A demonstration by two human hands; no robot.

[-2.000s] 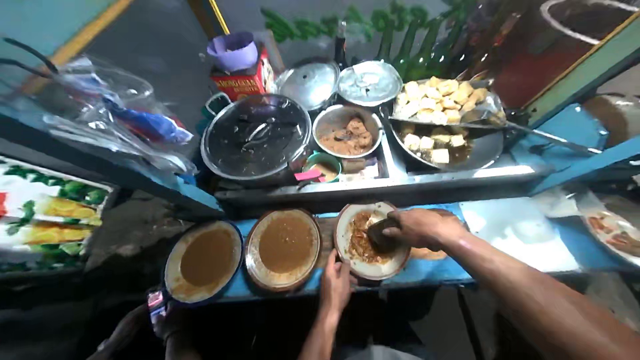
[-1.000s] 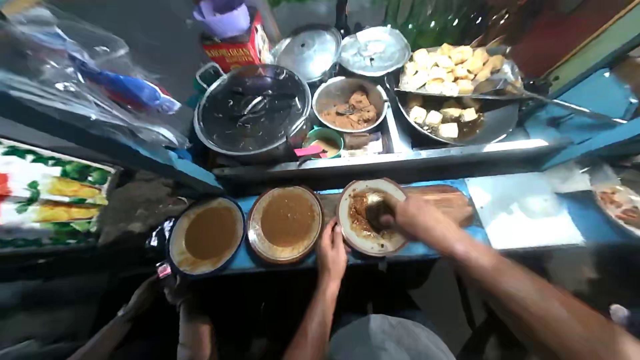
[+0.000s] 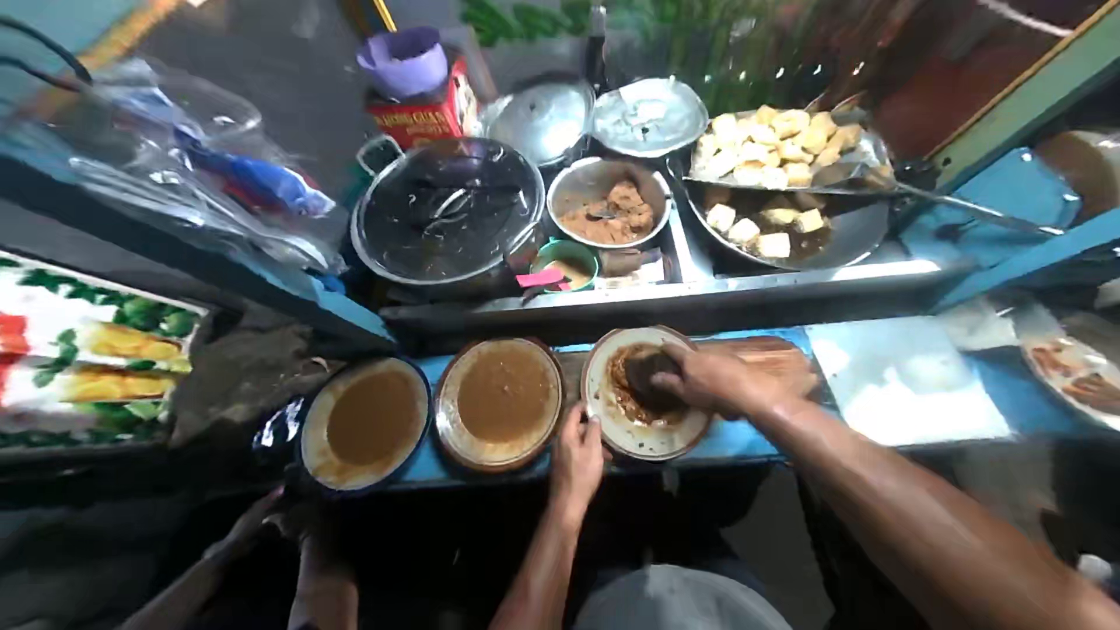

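My right hand (image 3: 713, 378) is closed around a dark pestle (image 3: 654, 378), its end pressed into brown, chunky paste in a pale plate (image 3: 646, 440). The fingers of my left hand (image 3: 577, 451) rest on that plate's left rim. Just left of it stands a brown-rimmed plate (image 3: 499, 398) of smooth brown sauce. Farther left, a dark-rimmed plate (image 3: 372, 424) holds similar sauce. A wooden board (image 3: 770, 354) lies partly beneath my right hand.
Behind stand a lidded pot (image 3: 446, 210), a bowl of brown paste (image 3: 608, 206), a green cup (image 3: 567, 262) and a wok (image 3: 853, 236) with frying tofu. Tofu pieces (image 3: 779, 144) fill a strainer above it. White sheets (image 3: 906, 381) lie right. Another person's hands (image 3: 280, 516) are at lower left.
My right hand has shifted slightly within the plate, still holding the pestle. My left hand stays at the rim. The other person's hands have moved a little.
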